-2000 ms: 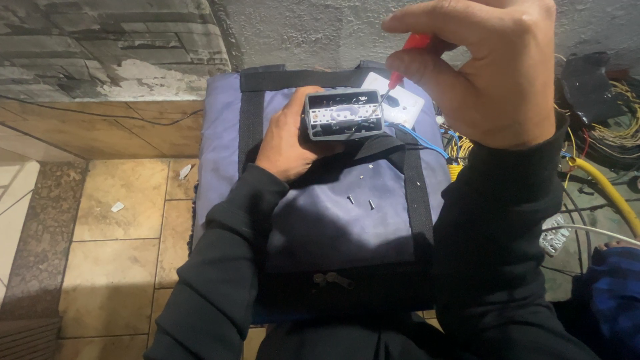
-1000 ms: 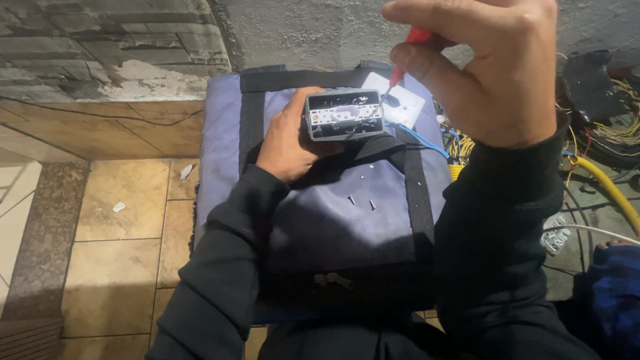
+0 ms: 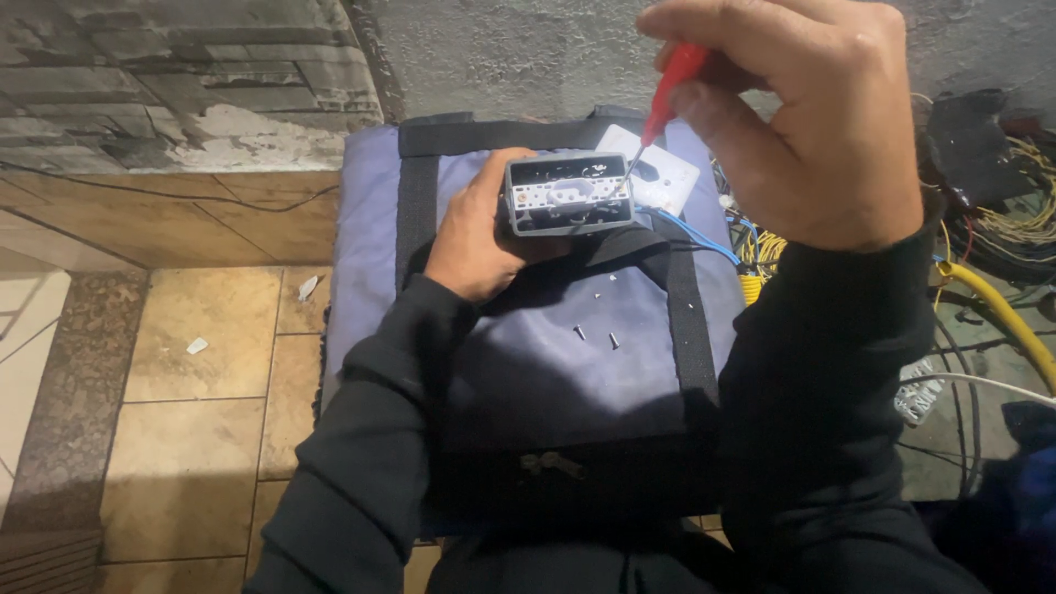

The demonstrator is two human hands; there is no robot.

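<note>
My left hand (image 3: 483,227) grips a grey rectangular electrical box (image 3: 569,216) from its left side, with the open face toward me. A light grey perforated strip (image 3: 569,193) runs across the middle of the box. In my right hand (image 3: 792,124) is a screwdriver with a red handle (image 3: 678,87); its thin shaft slants down to the right end of the strip. Behind the box a white plate (image 3: 668,177) with a dark opening lies on a blue-grey fabric bag (image 3: 544,371). Two screws (image 3: 614,340) lie on the bag below the box, with small white bits near them.
Blue wires (image 3: 701,237) run from near the plate toward a tangle of yellow wires (image 3: 767,252). A thick yellow conduit (image 3: 1002,301) and a white cable (image 3: 982,379) cross the floor at right. Behind the bag rises a rough grey wall (image 3: 495,58); floor tiles (image 3: 194,437) lie at left.
</note>
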